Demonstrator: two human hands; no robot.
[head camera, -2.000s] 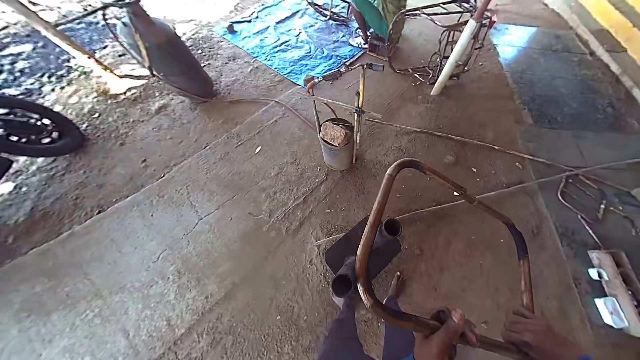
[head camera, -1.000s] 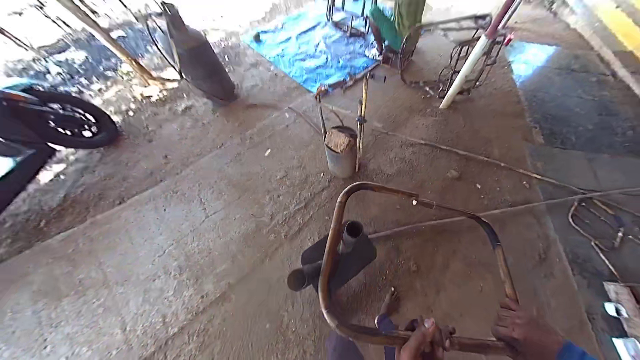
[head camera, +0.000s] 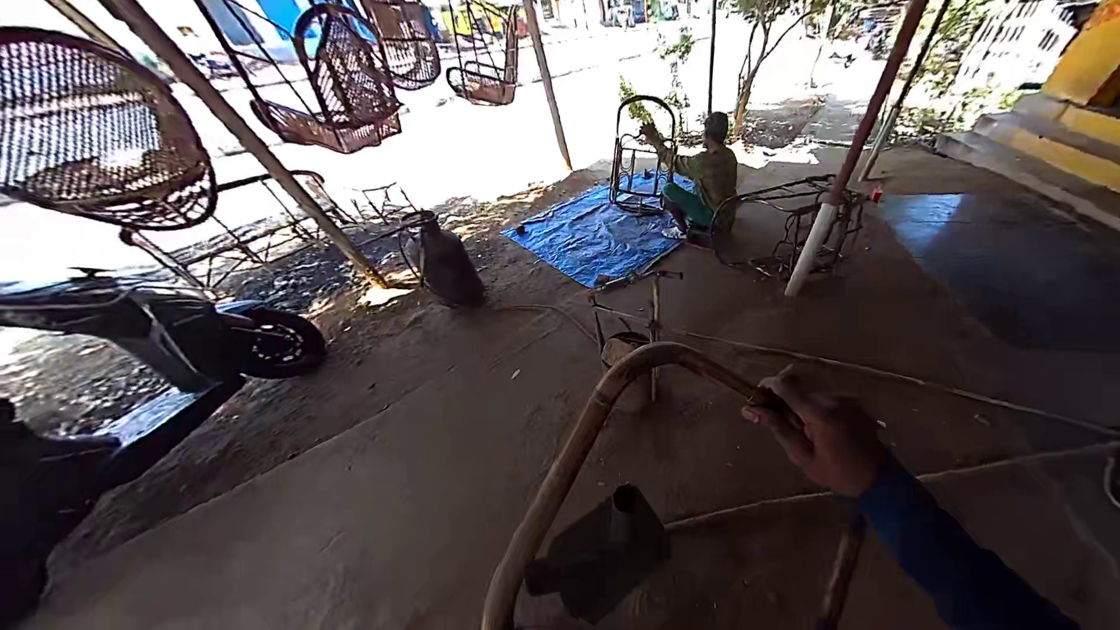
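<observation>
A bent cane frame (head camera: 560, 468), brown with darker patches, rises from the bottom edge and curves over at its top. My right hand (head camera: 822, 429), in a blue sleeve, is closed around the upper right part of the frame. My left hand is out of view. Beyond the frame's top bend stands a bucket (head camera: 623, 346) with a blocky thing in it, beside an upright metal stand (head camera: 654, 332). On the ground inside the curve lies a dark plate-like object with short tubes (head camera: 612, 551).
A person (head camera: 709, 179) squats on a blue tarpaulin (head camera: 595, 232), holding a chair frame. A gas cylinder (head camera: 451, 267), leaning poles (head camera: 822, 227), a parked scooter (head camera: 175, 341) and hanging wicker chairs (head camera: 96, 131) surround the floor. Long canes (head camera: 875, 372) lie across the ground.
The view has tilted up. My right hand has moved from the frame's lower part to its upper right side. My left hand, earlier on the lower bar, has left the view.
</observation>
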